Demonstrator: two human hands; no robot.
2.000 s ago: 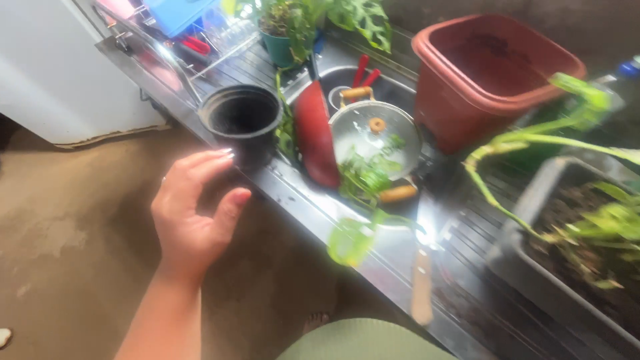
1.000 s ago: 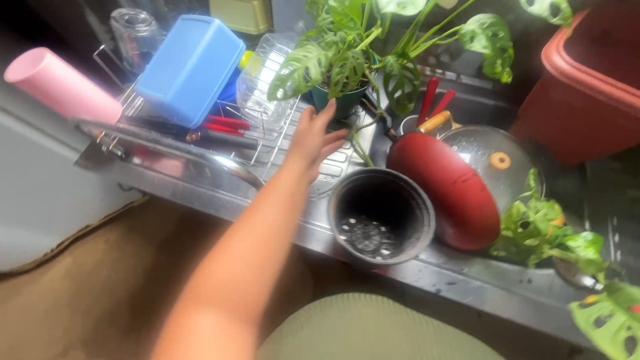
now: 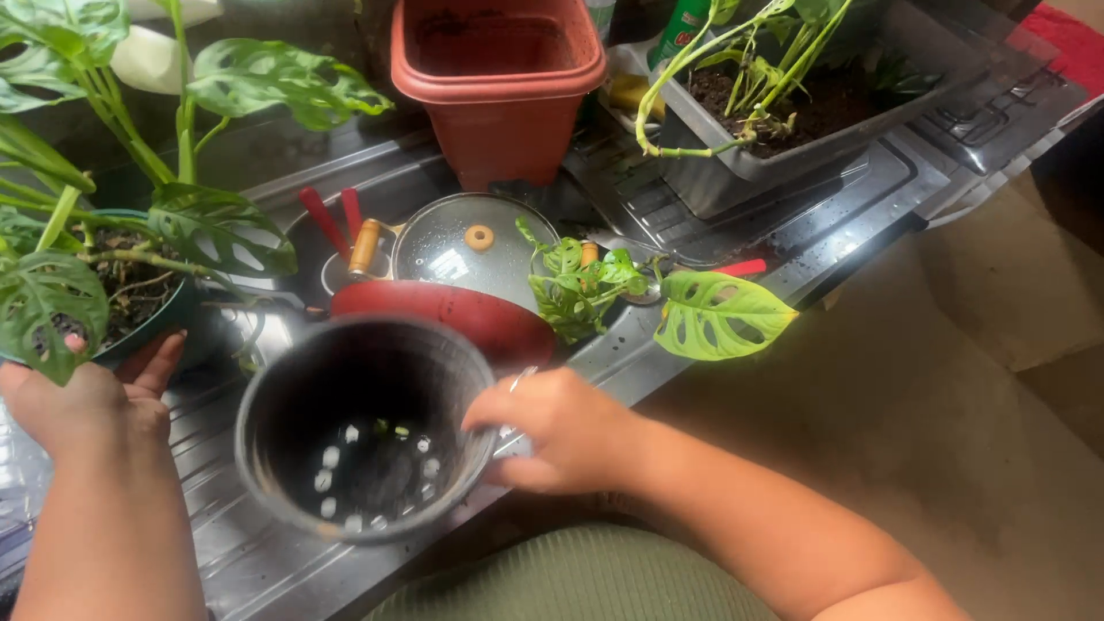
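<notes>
At the left edge my left hand (image 3: 103, 401) holds the teal pot (image 3: 159, 319) from below, its fingers around the pot's near side. A potted plant with split leaves (image 3: 259, 82) grows from that pot, over dark soil and roots. My right hand (image 3: 552, 431) grips the right rim of an empty black plastic pot (image 3: 371, 423), fingers inside and thumb outside. Holes show around the black pot's bottom. Just behind it a red pan (image 3: 448, 315) stands on its side in the sink, against a pot with a glass lid (image 3: 470, 246).
Leafy cuttings (image 3: 573, 285) lie over the sink's edge, one large leaf (image 3: 720, 315) overhanging the front. A terracotta-coloured planter (image 3: 500, 95) stands behind the sink. Right of it is a grey trough (image 3: 776, 164) with soil and a plant. A stove (image 3: 975, 129) adjoins the steel counter (image 3: 302, 569).
My right hand has come into view and gripped the black pot. My left hand, near the teal pot before, now holds it. The view has swung to the right.
</notes>
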